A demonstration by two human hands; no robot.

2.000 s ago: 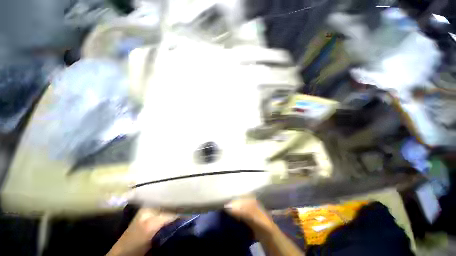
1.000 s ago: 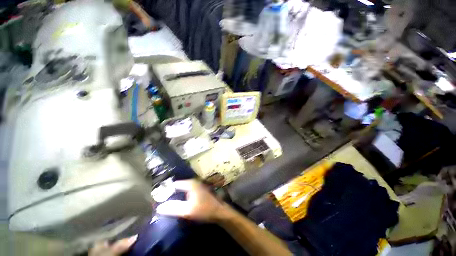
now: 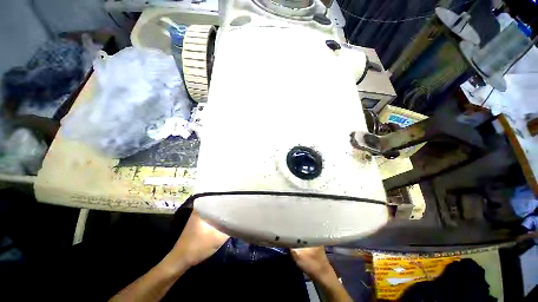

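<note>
The large cream machine head fills the middle of the view, with a dark round plug near its front. Dark cloth lies below its front edge, between my hands. My left hand reaches under the front left of the head, its fingers hidden by the housing. My right hand is at the head's lower front edge, mostly hidden, with the wrist and part of the hand showing. What the fingers of either hand do cannot be seen.
A crumpled whitish plastic bag lies on the worn cream table at left, near a ribbed handwheel. A metal arm juts right of the head. A dark garment pile lies on an orange printed sheet at lower right.
The view has swung back left, so the head is now central. My right hand, seen on the cloth beside the head before, is now mostly hidden under its front edge.
</note>
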